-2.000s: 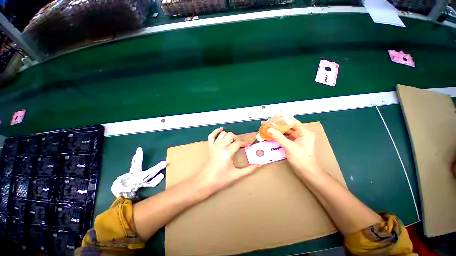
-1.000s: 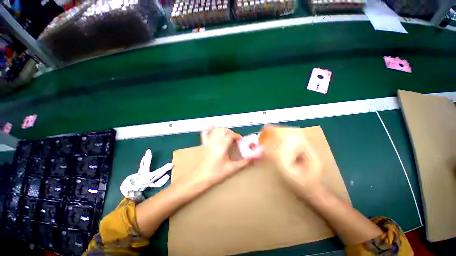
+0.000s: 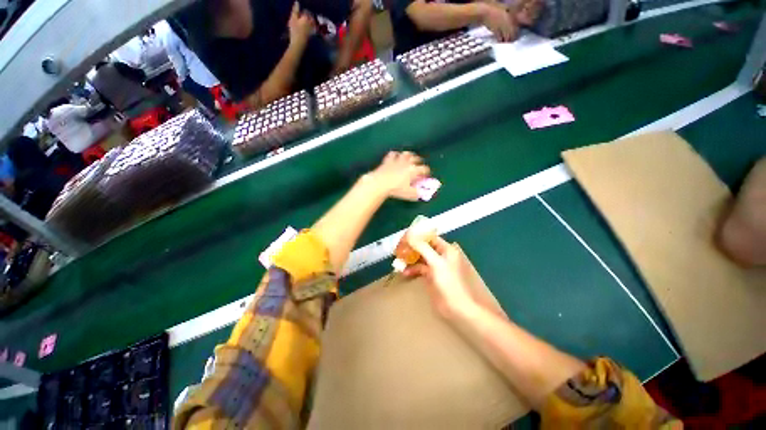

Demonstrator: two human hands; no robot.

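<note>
My left hand (image 3: 401, 176) is stretched out over the green conveyor belt. Its fingers are at a pink-and-white cover plate (image 3: 427, 189); whether they grip it or only touch it cannot be told. My right hand (image 3: 440, 270) holds the glue bottle (image 3: 410, 249), with amber liquid, white neck and thin needle pointing down over the top of the cardboard sheet (image 3: 403, 353). Another pale cover plate (image 3: 277, 247) lies at the belt's near side, partly hidden by my left sleeve.
More pink plates lie on the belt (image 3: 470, 134), one to the right (image 3: 548, 117). A black blister tray (image 3: 105, 386) is at lower left. Filled trays (image 3: 273, 122) and a paper sheet (image 3: 529, 55) line the far edge, with people behind. At right are another cardboard sheet (image 3: 655, 227) and a person's arm.
The view has turned and shifted. My left hand has left the cardboard and reached out over the belt. The plate it held is no longer over the cardboard. My right hand still holds the bottle.
</note>
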